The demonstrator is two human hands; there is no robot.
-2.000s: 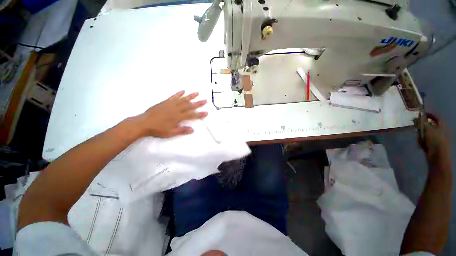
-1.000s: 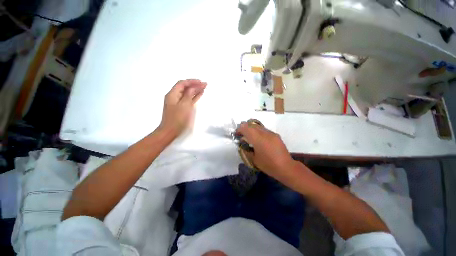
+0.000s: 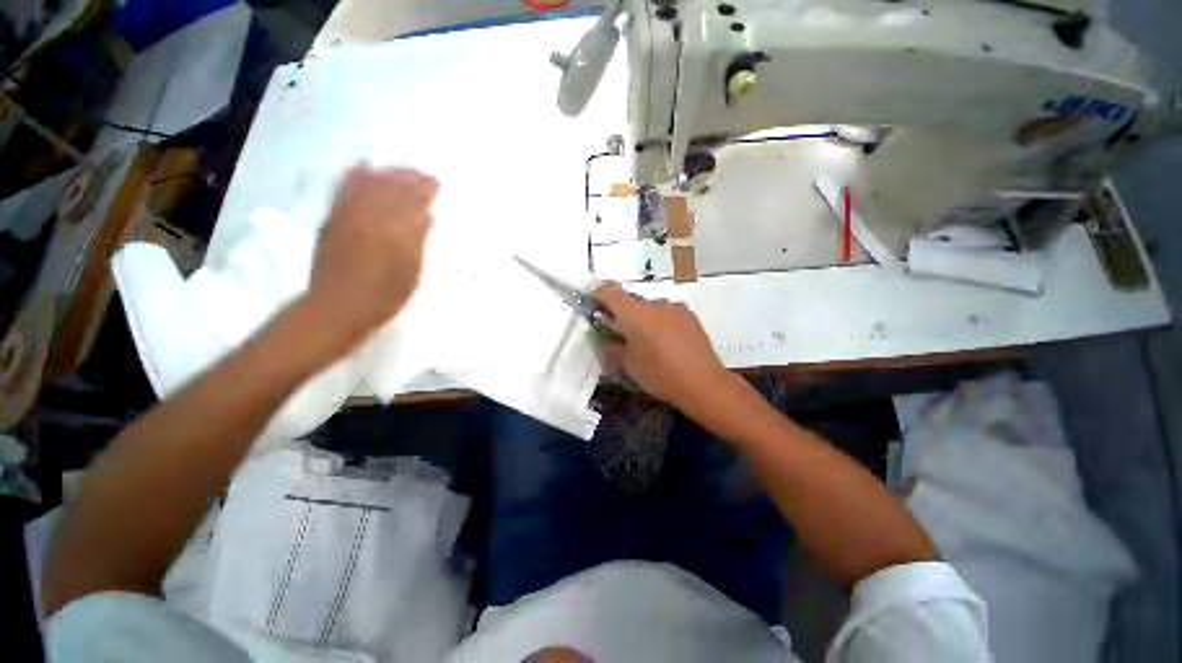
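Observation:
A white garment panel (image 3: 447, 324) lies bunched and spread on the white table left of the needle, its near corner hanging over the front edge. My left hand (image 3: 376, 240) is blurred over the panel, fingers curled; whether it grips the cloth is unclear. My right hand (image 3: 661, 339) holds the fabric shears (image 3: 560, 288) at the table's front edge. The blades point up and left over the panel and look nearly closed. Part of the handles is hidden by my fingers.
The sewing machine (image 3: 894, 65) stands at the back right, its needle area (image 3: 652, 214) beyond my right hand. A red stick (image 3: 848, 224) and white paper pieces (image 3: 972, 263) lie on the bed. Panel piles sit at the left (image 3: 337, 550) and right (image 3: 1005, 505) of my lap.
My right hand brought the shears from the table's right end to the panel. My left hand moved left, and the panel has shifted left and bunched up, uncovering more of the left pile.

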